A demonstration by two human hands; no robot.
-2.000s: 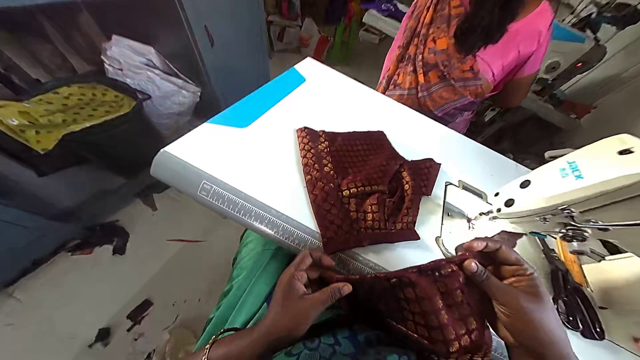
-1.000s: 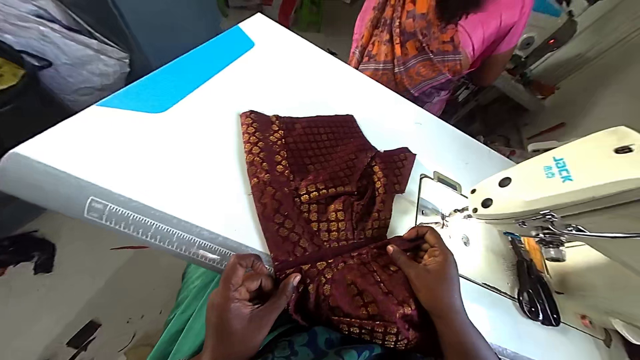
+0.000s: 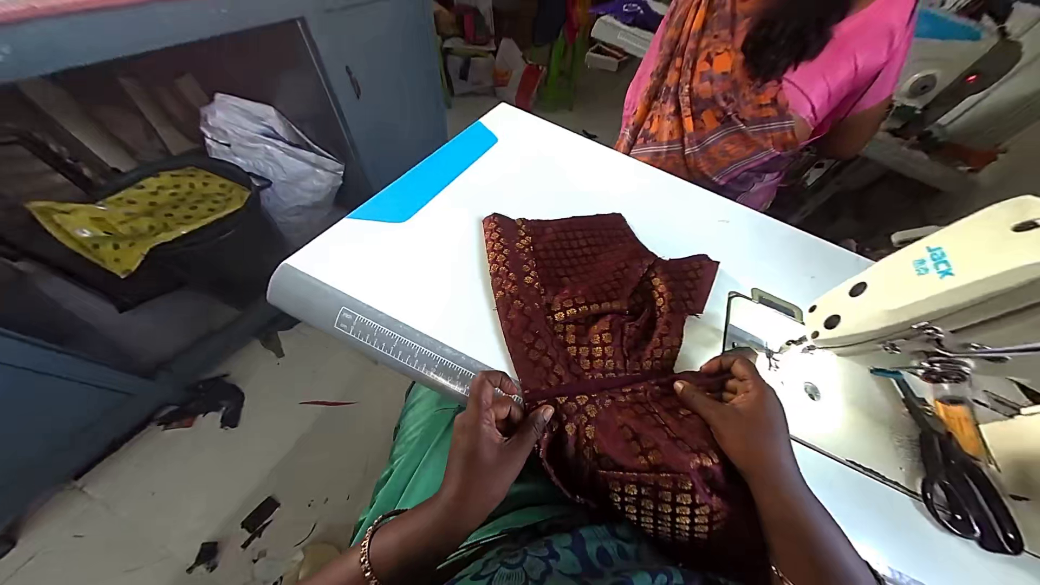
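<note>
A maroon fabric piece with gold woven motifs [image 3: 593, 309] lies on the white sewing table [image 3: 569, 171]. A second maroon and gold piece [image 3: 658, 487] hangs over the table's front edge onto the lap, and its folded upper edge meets the first piece. My left hand [image 3: 496, 447] pinches the left end of that edge between thumb and fingers, beside the printed ruler [image 3: 406, 349]. With thumb and fingers, my right hand [image 3: 735, 406] grips the edge's right end, just left of the sewing machine's lit needle area. Whether the two pieces are joined cannot be told.
The sewing machine [image 3: 934, 276] stands at the right, with black-handled scissors [image 3: 951, 487] beside its bed. A person in pink and orange clothing [image 3: 707, 97] sits beyond the table. At the left are a black tub [image 3: 211, 252] with yellow cloth and a white sack [image 3: 268, 154]. Scraps lie on the floor.
Two seconds ago the held edge was below the flat piece, with a gap; now it lies against that piece's lower border. Both hands keep their pinch. The view has shifted.
</note>
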